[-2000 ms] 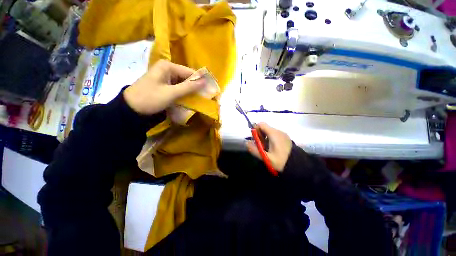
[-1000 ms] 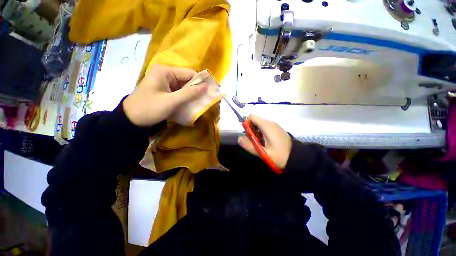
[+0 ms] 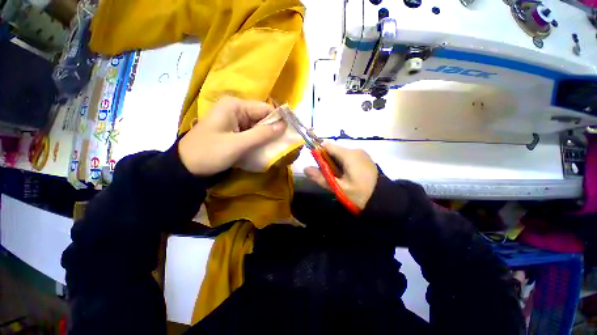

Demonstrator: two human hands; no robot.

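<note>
The mustard-yellow garment (image 3: 252, 62) lies over the table left of the sewing machine and hangs down over the front edge. My left hand (image 3: 226, 134) pinches a beige-lined corner (image 3: 265, 149) of it between thumb and fingers. My right hand (image 3: 350, 175) holds small scissors with red-orange handles (image 3: 332, 180). The blades point up and left and lie at the edge of the beige corner, close to my left fingertips. The exact contact of the blade tips with the cloth is hard to tell.
The white sewing machine (image 3: 452, 65) with a blue stripe stands at the right. A blue crate (image 3: 556, 288) is at the lower right. Dark bundles (image 3: 69, 78) and an orange ring-like object (image 3: 40, 152) are at the left. White panels show below the table.
The scissors have moved up and left to the beige corner, their blades now along its edge. My left hand has folded the beige part out and shifted slightly right and down.
</note>
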